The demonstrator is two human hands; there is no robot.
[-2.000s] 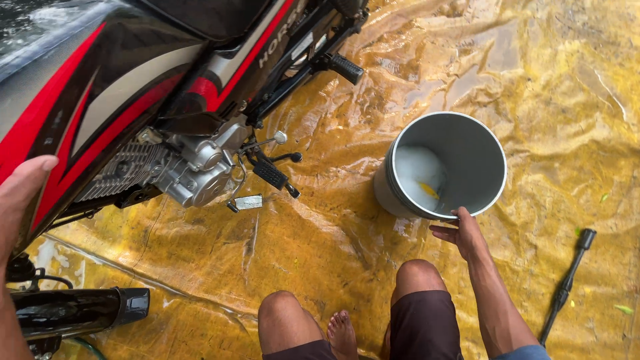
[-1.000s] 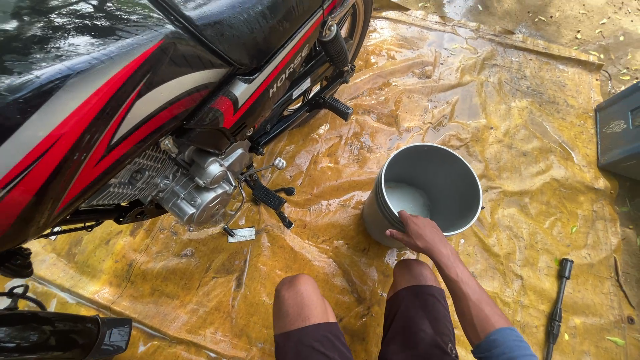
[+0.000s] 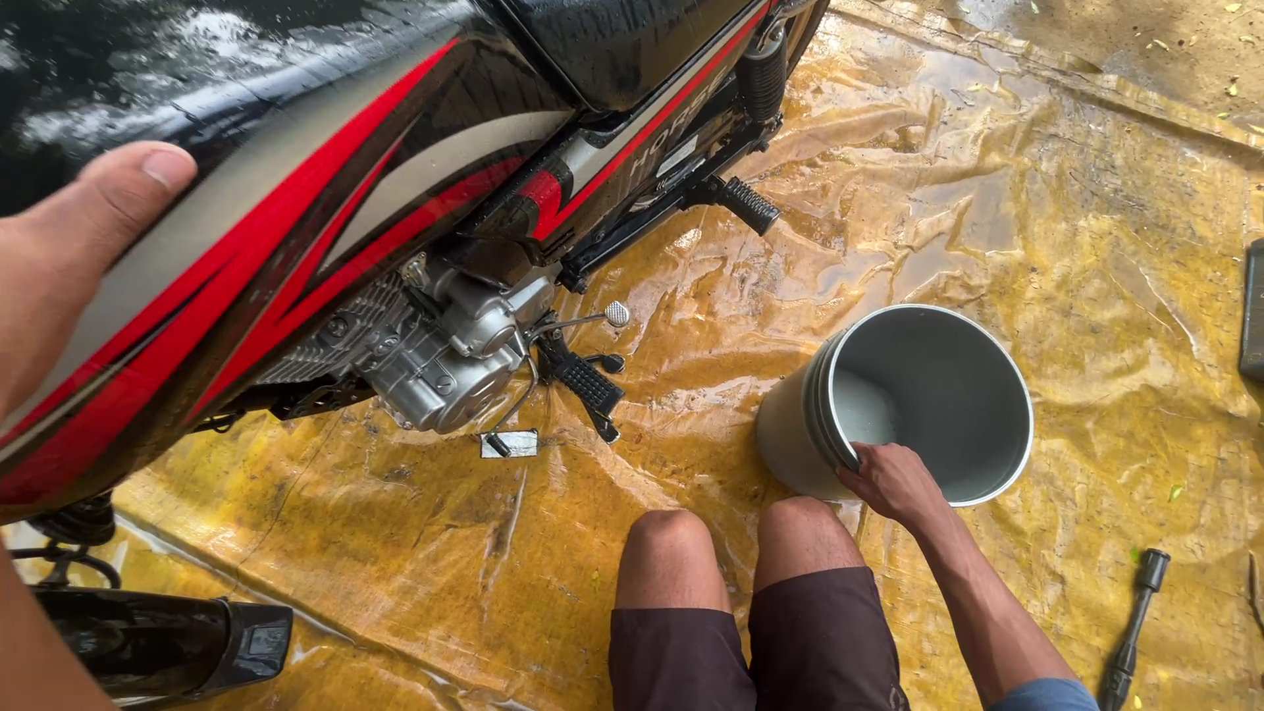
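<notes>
My right hand (image 3: 897, 482) grips the near rim of a grey plastic bucket (image 3: 795, 434), which stands on a wet yellow tarp and has some pale liquid at its bottom. At the left edge, my left hand (image 3: 94, 237) lies against the side of a black motorcycle fuel tank (image 3: 296, 109) with red and silver stripes; only its thumb and part of the palm show. Below the tank are the finned metal engine (image 3: 444, 346), a foot peg (image 3: 583, 380) and a kick or brake pedal (image 3: 617, 314). The bodywork carries water drops.
A black wand or nozzle (image 3: 1134, 622) lies on the tarp (image 3: 1066, 553) at lower right. The motorcycle's front fender (image 3: 138, 642) is at lower left, its rear foot peg (image 3: 748, 204) farther back. A dark container (image 3: 1254, 311) cuts into the right edge.
My left hand, out of view one second ago, is now at the tank. My right hand stays at the bucket's rim. The yellow object seen inside the bucket two seconds ago no longer shows.
</notes>
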